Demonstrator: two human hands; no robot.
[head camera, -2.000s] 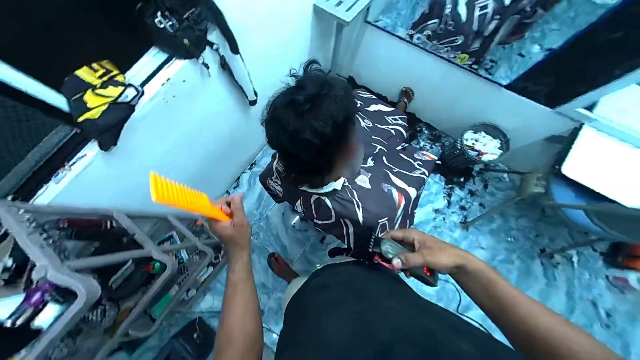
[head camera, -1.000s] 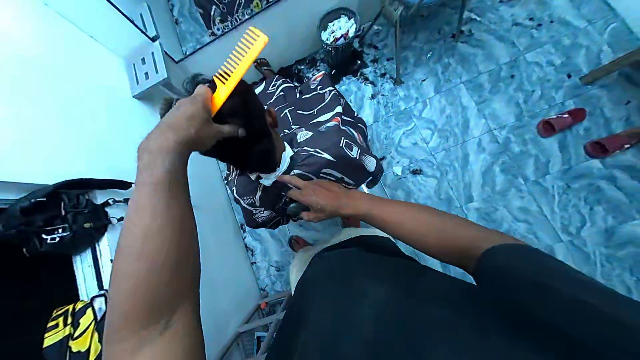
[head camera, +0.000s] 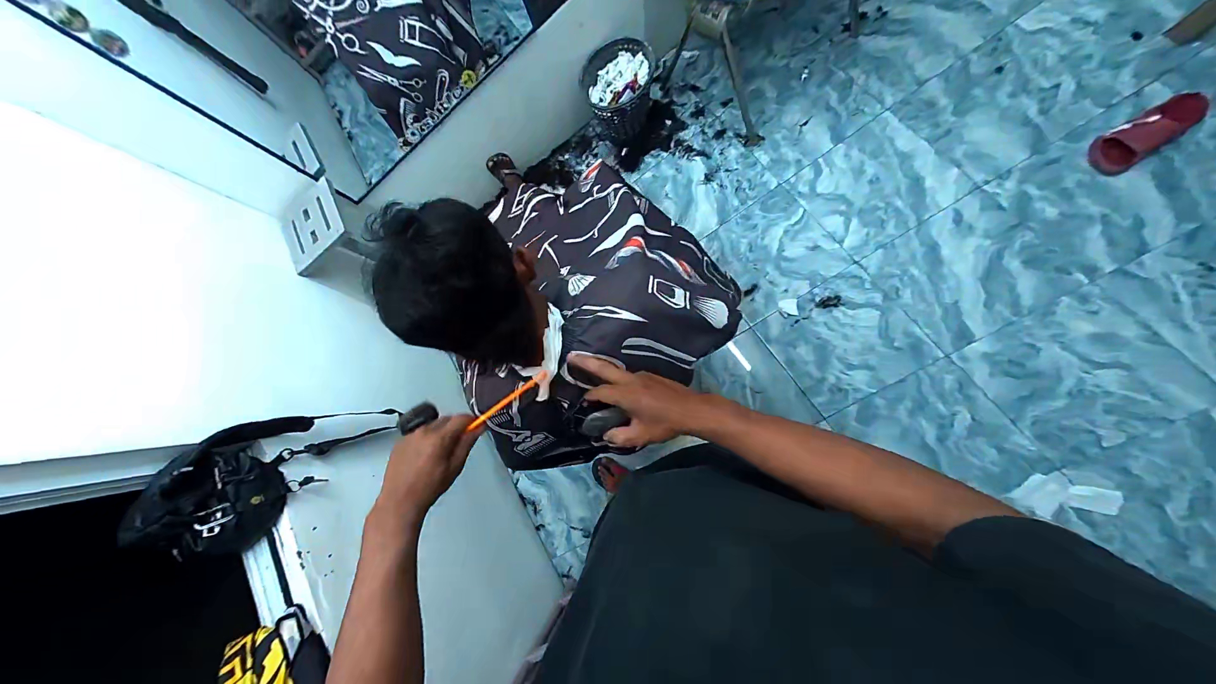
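Observation:
My left hand (head camera: 432, 461) holds an orange comb (head camera: 503, 403), seen edge-on, its tip near the white neck strip (head camera: 552, 347) of a seated person. A dark rounded object (head camera: 417, 417) shows beside that hand's fingers; whether it is held cannot be told. My right hand (head camera: 641, 404) is closed around a dark rounded tool (head camera: 604, 421), mostly hidden, at the cape just behind the person's neck. The person's dark-haired head (head camera: 446, 280) leans to the left, above a black barber cape (head camera: 655, 275) printed with tools.
A mesh waste basket (head camera: 622, 112) with white paper stands by the wall, cut hair around it. A mirror (head camera: 380, 142) and a white slotted shelf (head camera: 313, 226) are at upper left. A black bag (head camera: 214, 499) hangs at lower left. A red clog (head camera: 1145, 135) lies on the tiled floor.
My left hand has come down from the person's hair with the orange comb, which now points at the neck. The right hand stays near the back of the cape. The view has shifted.

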